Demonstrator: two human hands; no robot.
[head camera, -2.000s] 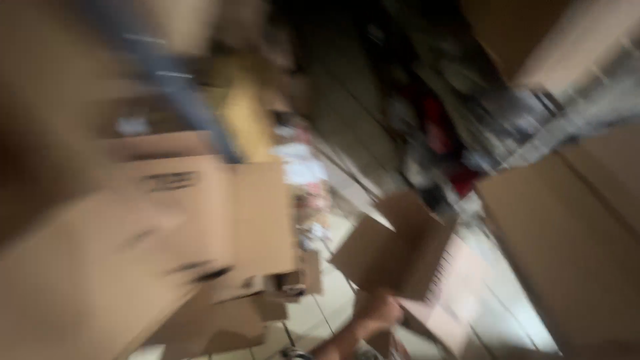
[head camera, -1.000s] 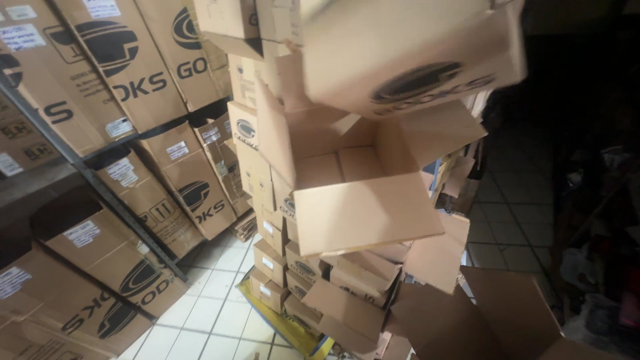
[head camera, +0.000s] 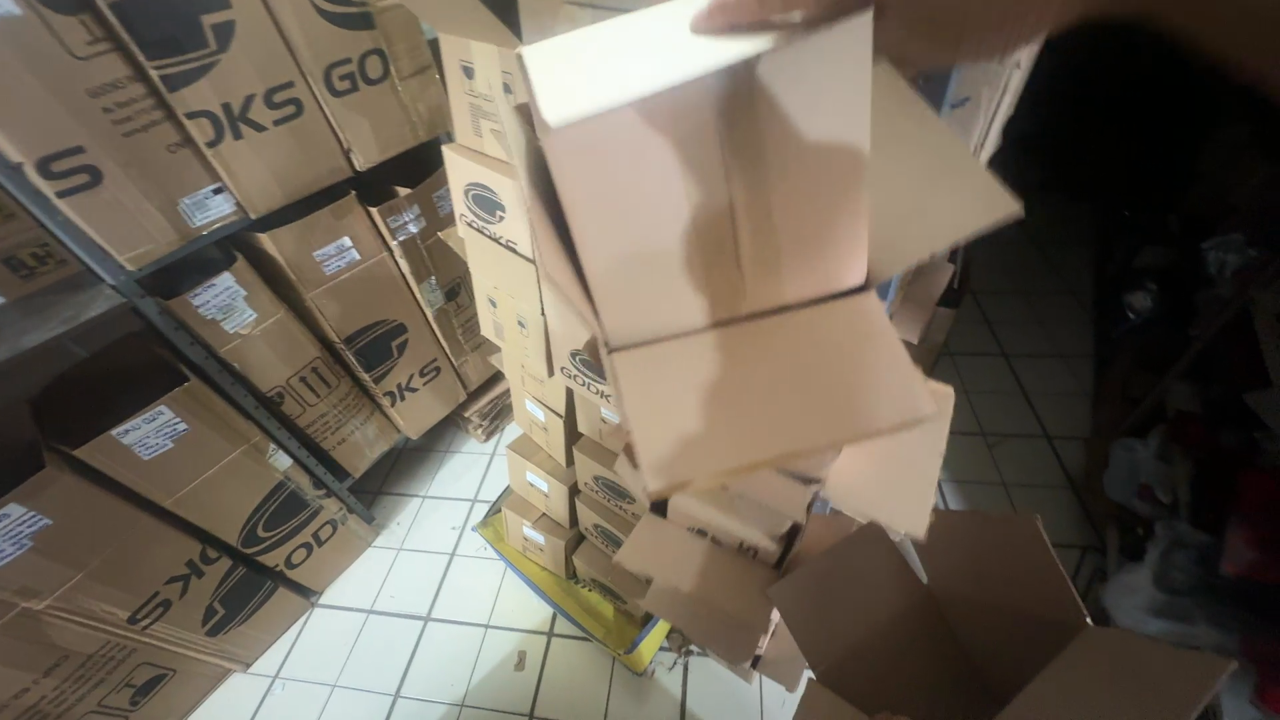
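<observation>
Blurred, my right hand (head camera: 785, 14) reaches in from the upper right, its fingers over the upper edge of an open cardboard box (head camera: 650, 230). This box is tilted, so its inside and spread flaps face me, and a hand-shaped shadow falls across it. Below it at the lower right stands another open cardboard box (head camera: 1010, 600) with raised flaps. Behind the held box rises a stack of smaller printed cartons (head camera: 490, 205). My left hand is not in view.
At the left, a metal shelf rack (head camera: 250, 400) holds large printed cartons (head camera: 370, 310) with labels. A yellow and blue pallet or base (head camera: 570, 600) lies under the stack on the white tiled floor (head camera: 420, 640). Dark clutter (head camera: 1150, 480) lies at the right.
My right hand has come into view at the top. The upper open box has turned its inside toward me, and the printed box above it a second ago is out of view.
</observation>
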